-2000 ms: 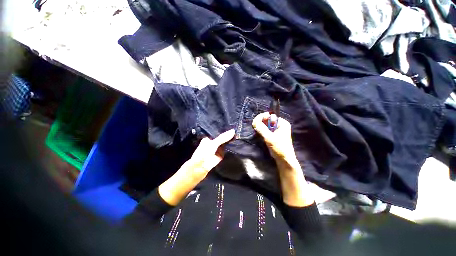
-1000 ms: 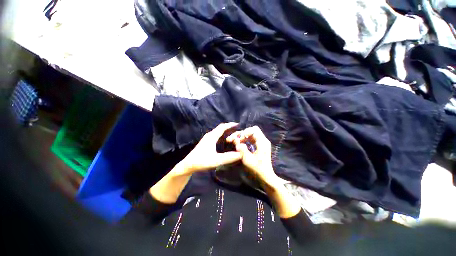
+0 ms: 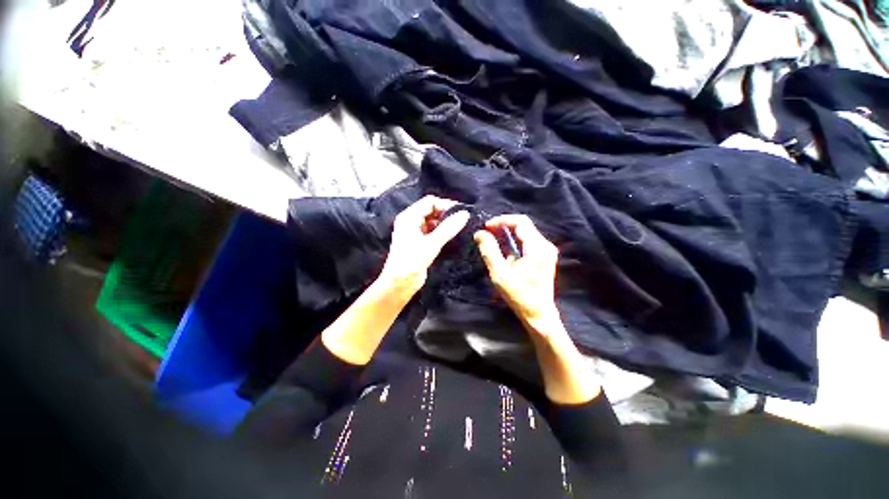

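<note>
A dark navy denim garment point(image 3: 702, 253) lies spread across the table edge and my lap. My left hand point(image 3: 419, 239) pinches a gathered fold of it between thumb and fingers. My right hand point(image 3: 521, 263) is just to the right, fingers curled around a small dark blue tool, likely thread snips point(image 3: 512, 242), mostly hidden in the hand. The right fingertips are close to the cloth; whether they also pinch it I cannot tell. Pale grey wrong side point(image 3: 453, 336) shows below the hands.
A heap of navy and grey garments point(image 3: 585, 58) lies beyond the hands. The white table point(image 3: 166, 107) at the left carries thread litter and dark strips. Below left are a green crate point(image 3: 151, 283) and a blue crate point(image 3: 219, 312). A blue checked cloth point(image 3: 41, 216) is at the far left.
My hands were together lower on the cloth one second ago. They are now apart and a little further forward, the left on a fold. The stitched patch seen two seconds ago no longer shows clearly.
</note>
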